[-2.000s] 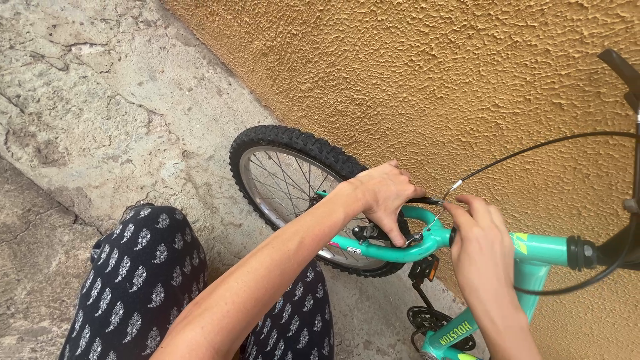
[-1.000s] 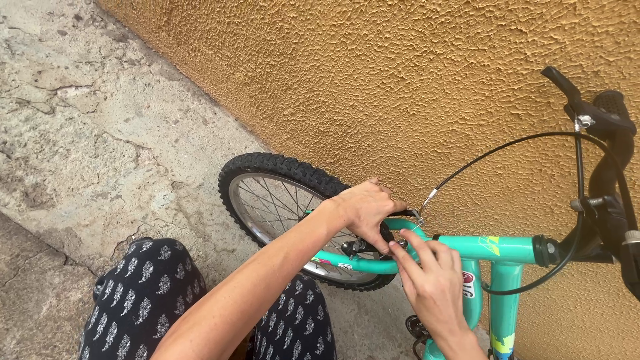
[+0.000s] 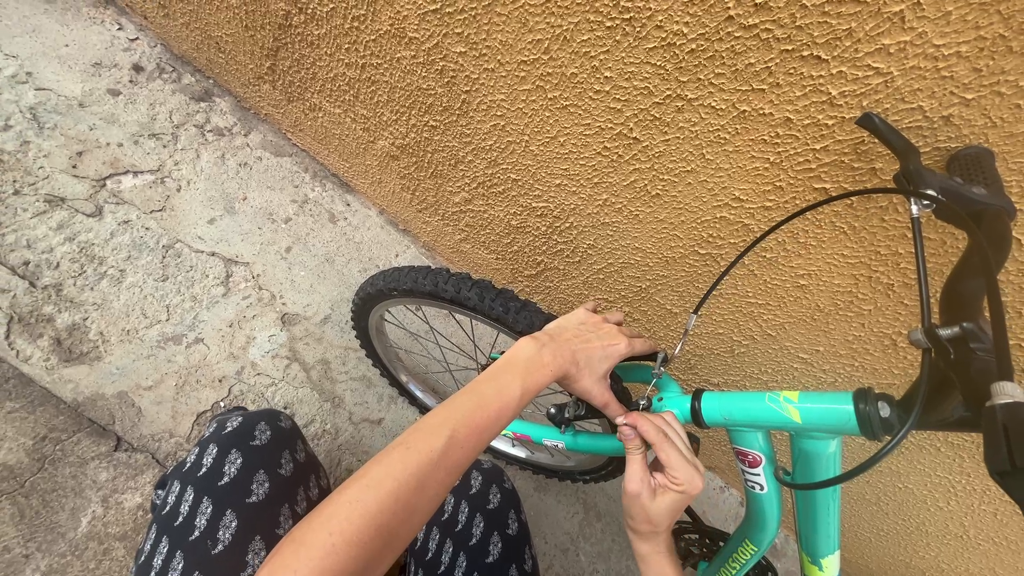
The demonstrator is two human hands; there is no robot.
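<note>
A green bicycle fork (image 3: pixel 560 440) straddles the knobby front tyre (image 3: pixel 448 282). My left hand (image 3: pixel 588 352) reaches over the wheel, its fingers and thumb spread across the two black brake arms, squeezing them. Beside its thumb, my right hand (image 3: pixel 660 460) pinches thumb and forefinger together near the end of the brake cable, close to the near brake arm (image 3: pixel 578 413); the held piece is mostly hidden by the fingertips. A bare stretch of brake cable (image 3: pixel 680 342) runs from its black housing down to the brake, just above my hands.
A rough ochre wall (image 3: pixel 600 144) stands behind the bicycle. The black handlebar (image 3: pixel 964 296) and brake lever (image 3: pixel 888 138) are at the right, above the green head tube (image 3: pixel 800 408). Cracked concrete (image 3: pixel 200 264) lies at the left. My patterned trouser legs (image 3: pixel 240 488) are at the bottom.
My right hand has drawn down from the fork crown to a spot beside my left thumb, its fingertips now pinched together. My left hand stays at the brake arms.
</note>
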